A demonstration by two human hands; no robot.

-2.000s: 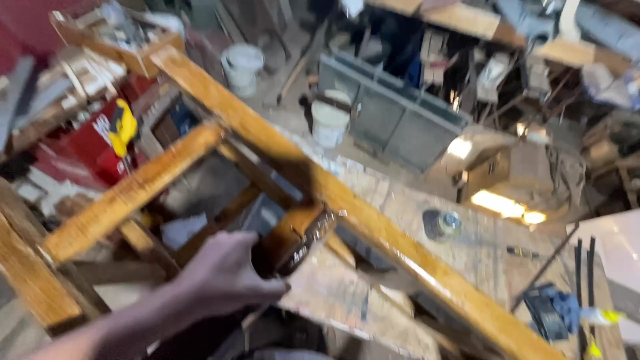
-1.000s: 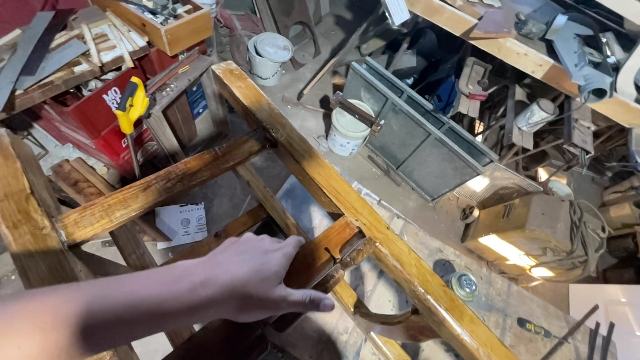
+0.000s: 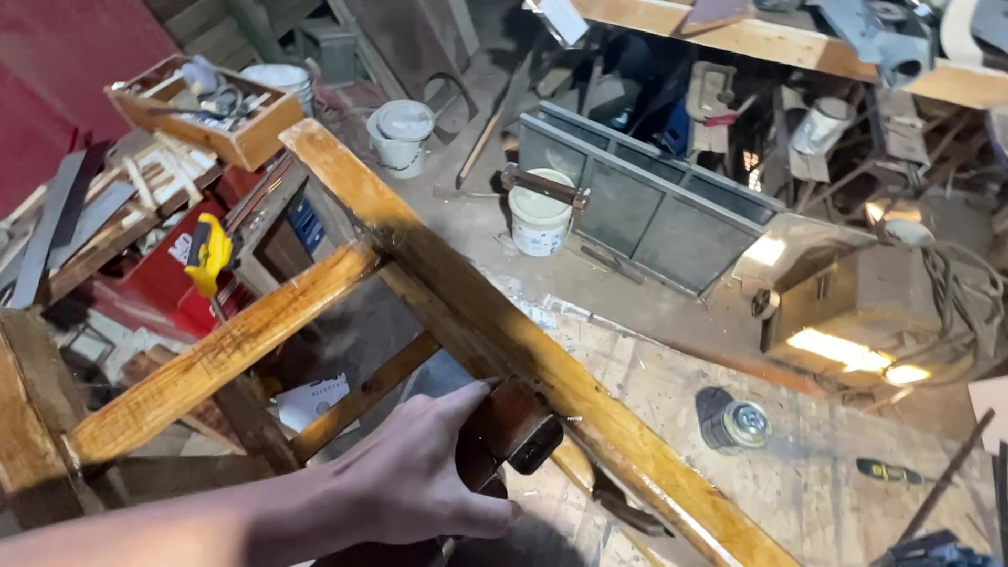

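Observation:
My left hand (image 3: 417, 465) reaches in from the lower left. It is closed around a dark brown wooden piece (image 3: 516, 425) whose exact kind I cannot tell. The piece lies against the inner side of a long varnished wooden beam (image 3: 488, 315), part of a wooden frame. A shorter varnished crosspiece (image 3: 228, 346) joins that beam to a thick wooden post (image 3: 31, 417) at the left. A curved dark part (image 3: 630, 504) shows beside the beam, below my hand. My right hand is out of view.
A small glass jar (image 3: 744, 425) and a yellow-black tool (image 3: 888, 471) lie on the worn board at right. Behind stand white buckets (image 3: 539, 213), a grey metal-framed panel (image 3: 661, 213) and a wooden box (image 3: 850, 307). A yellow-handled saw (image 3: 209, 252) and a wooden tray of tools (image 3: 236, 142) are left.
My left hand stays at the dark wooden piece. Its fingers wrap the piece more closely than one second ago, and the piece appears turned, with a dark end facing me.

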